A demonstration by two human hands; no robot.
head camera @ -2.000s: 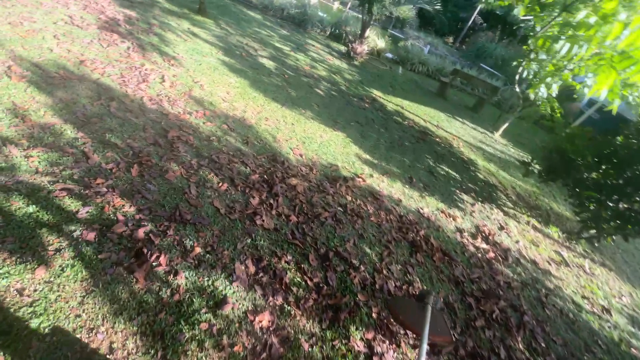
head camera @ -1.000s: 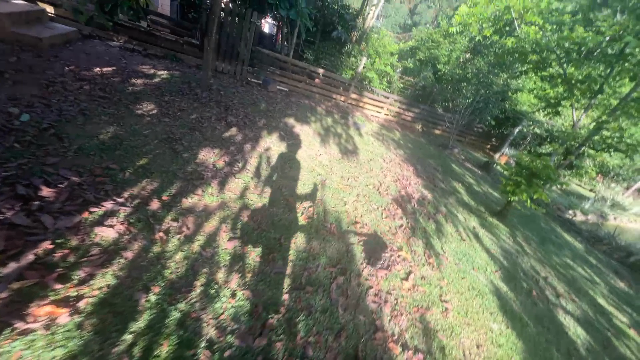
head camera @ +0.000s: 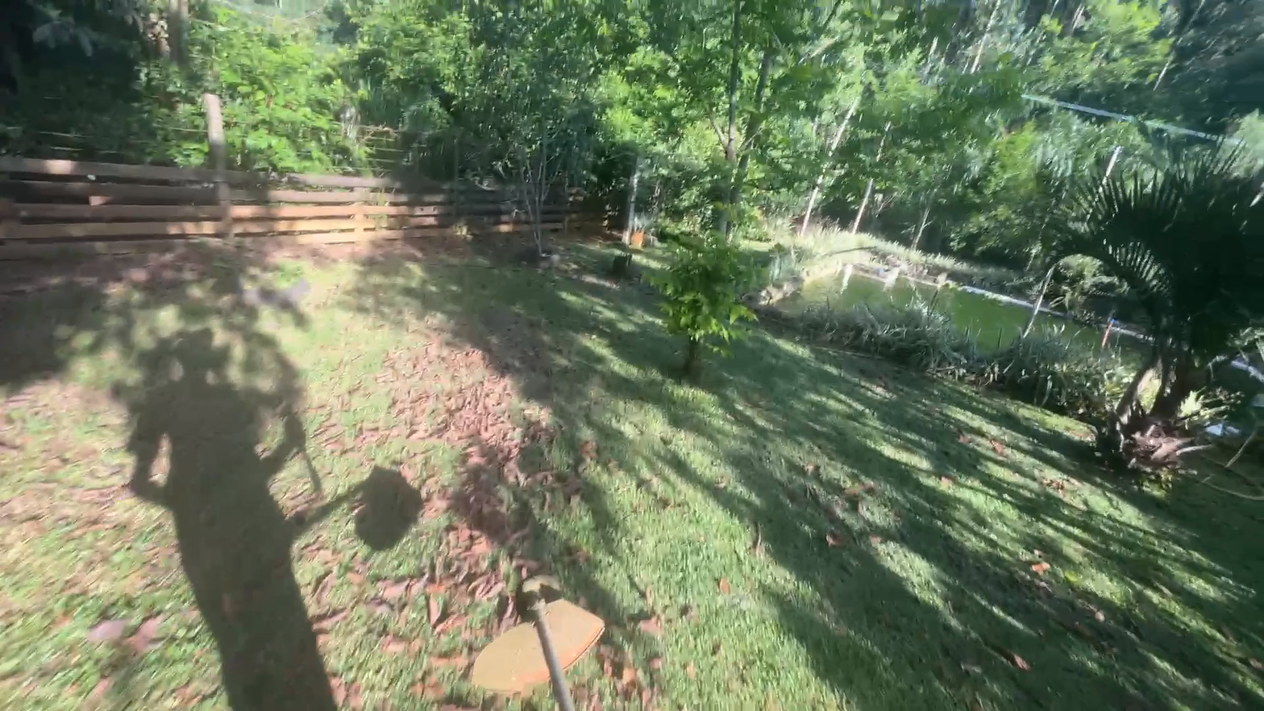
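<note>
Neither of my hands shows in the head view. The head of a string trimmer, with a broad tan guard and a thin metal shaft, enters from the bottom edge at centre, over grass and dry leaves. Its handle end lies outside the picture. A strip of brown fallen leaves runs up the lawn beyond it. My shadow falls on the grass at the left, with the shadow of the trimmer head beside it.
A wooden plank fence crosses the back left. A small leafy tree stands mid-lawn. At the right are a green pond with a planted edge and a spiky palm. Trees rise behind.
The view has swung widely across the yard, bringing the pond and palm into sight. The trimmer head, out of the frame one second ago, shows again at the bottom.
</note>
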